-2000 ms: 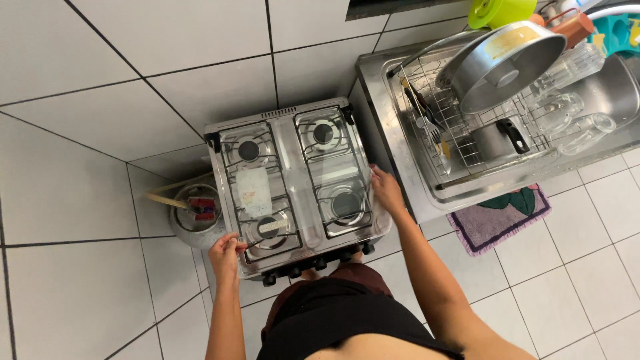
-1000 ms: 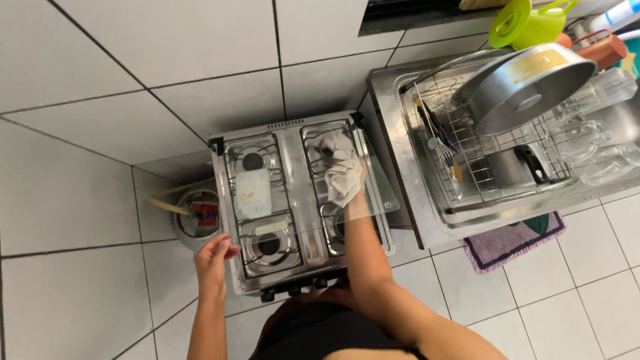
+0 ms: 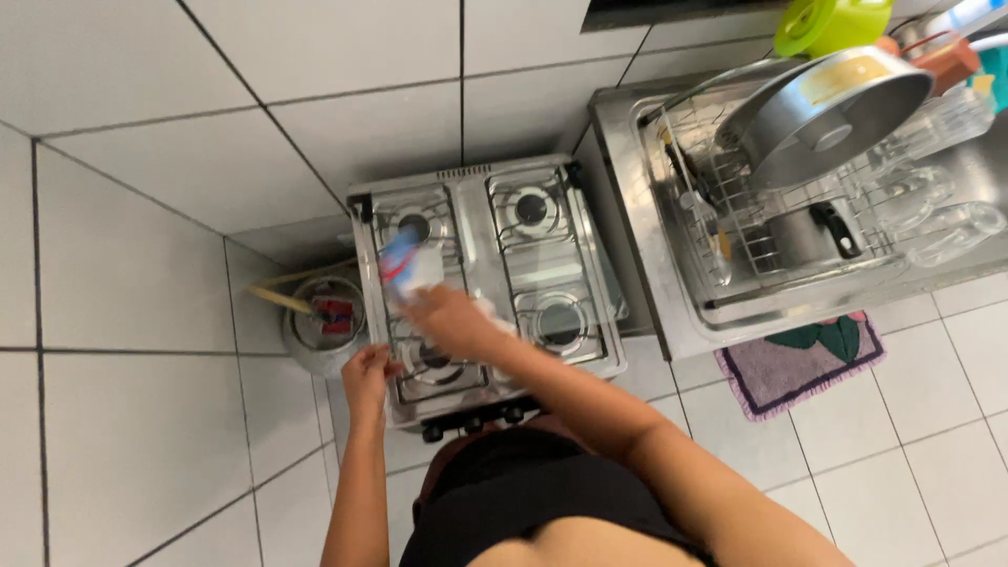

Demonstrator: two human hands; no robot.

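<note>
A four-burner gas stove point(image 3: 472, 268) stands below me, and a clear glass lid point(image 3: 610, 287) hinged at its back lies over the burners in my view. At the lid's front left corner, my left hand point(image 3: 368, 382) pinches the edge. My right hand point(image 3: 453, 319) is over the left burners, motion-blurred, with a whitish cloth point(image 3: 492, 315) showing by its fingers. A blurred blue and red thing point(image 3: 400, 256) shows just beyond the fingertips; whether it is part of the cloth cannot be told. Black knobs point(image 3: 472, 425) line the stove's front.
Right of the stove is a steel sink counter point(image 3: 642, 236) with a wire dish rack point(image 3: 740, 244), a round cake pan point(image 3: 843, 118), a small pot point(image 3: 803, 236) and glasses point(image 3: 957, 232). A metal pot point(image 3: 323, 346) with wooden handles point(image 3: 279, 299) sits at left. A mat point(image 3: 787, 374) lies on the floor.
My right hand went from the stove's right edge to the right rear burner with the white cloth, then left across the lid. The left hand stays at the left front corner.
</note>
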